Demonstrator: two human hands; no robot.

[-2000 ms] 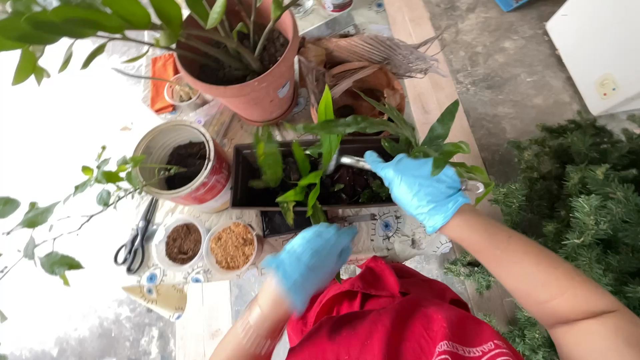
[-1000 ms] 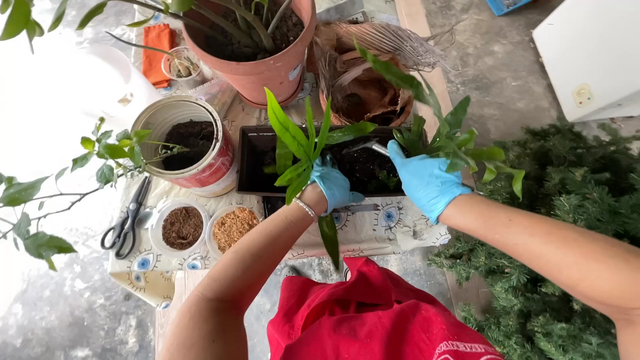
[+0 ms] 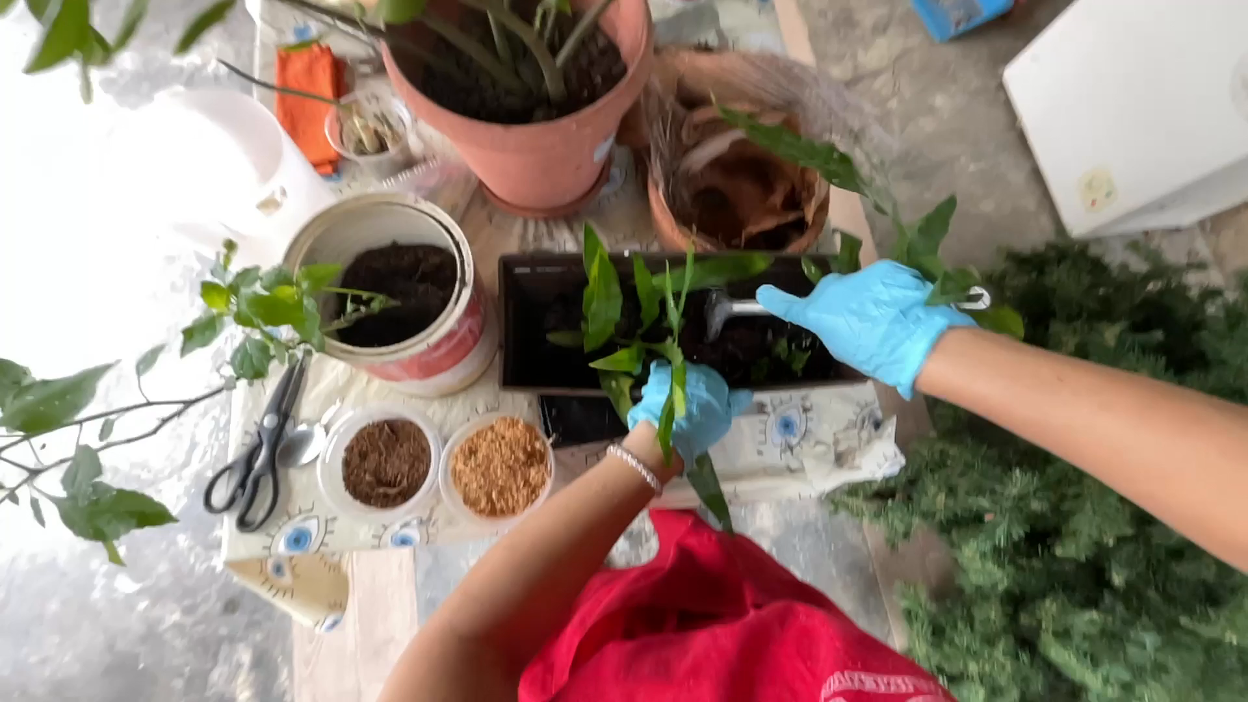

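Note:
My right hand (image 3: 863,317), in a blue glove, grips a metal hand tool (image 3: 738,308) whose head is in the dark soil of a long black planter box (image 3: 546,382). My left hand (image 3: 690,408), gloved in blue too, is at the planter's near edge among the long green leaves of a plant (image 3: 603,297); the leaves hide its fingers, so whether it holds a stem cannot be told. More leafy stems (image 3: 829,164) rise behind my right hand at the planter's right end.
A tin of soil (image 3: 390,361), a terracotta pot with a large plant (image 3: 526,146) and a pot lined with dry husk (image 3: 746,200) stand behind. Black-handled scissors (image 3: 268,444), a spoon (image 3: 302,445), a tub of brown fibre (image 3: 386,463) and a tub of tan chips (image 3: 500,466) lie left. Green foliage (image 3: 1043,507) borders the right.
My left hand, apart from the leaves two seconds ago, moved up among them at the planter's near side. My right hand has kept the tool at the planter throughout.

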